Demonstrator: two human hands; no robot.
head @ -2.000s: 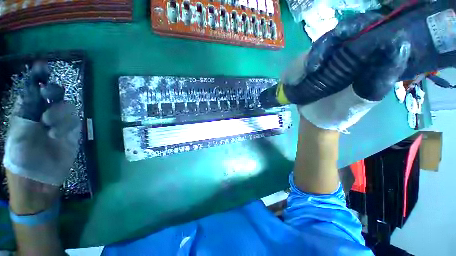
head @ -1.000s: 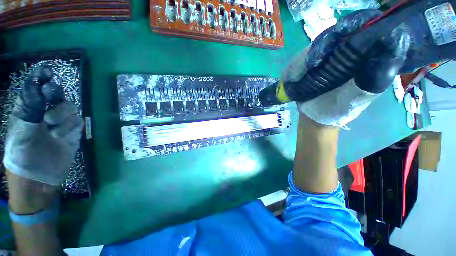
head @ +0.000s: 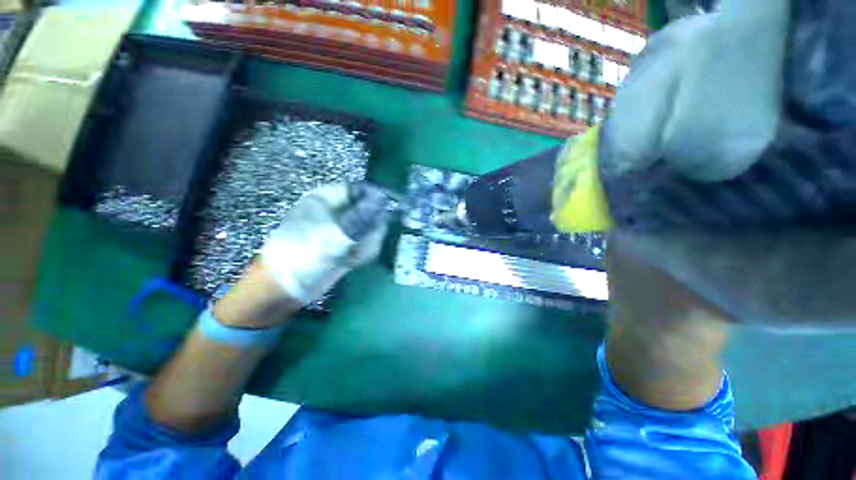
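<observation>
My gloved right hand (head: 699, 103) grips the electric screwdriver (head: 526, 192), large and blurred at the right, with its yellow ring behind the black nose. Its tip points left over the left end of the dark speckled fixture (head: 427, 192). The silver ribbed heatsink (head: 516, 270) lies along the fixture's front part. My gloved left hand (head: 328, 234) is by the right edge of the screw tray (head: 282, 178), fingers pinched towards the driver tip. A tiny pale piece, seemingly a screw, shows at its fingertips. The driver and right hand hide the fixture's right part.
A second black bin (head: 155, 122) with a few screws stands left of the full one. Orange-red stacked panels (head: 328, 42) and another panel with part rows (head: 554, 80) lie at the back. Cardboard (head: 66, 84) is at the far left. A blue cord (head: 155, 291) lies near my left wrist.
The view has shifted left. My left hand has moved from over the screw tray to near the fixture's left end. The driver has moved from the fixture's right end to its left end.
</observation>
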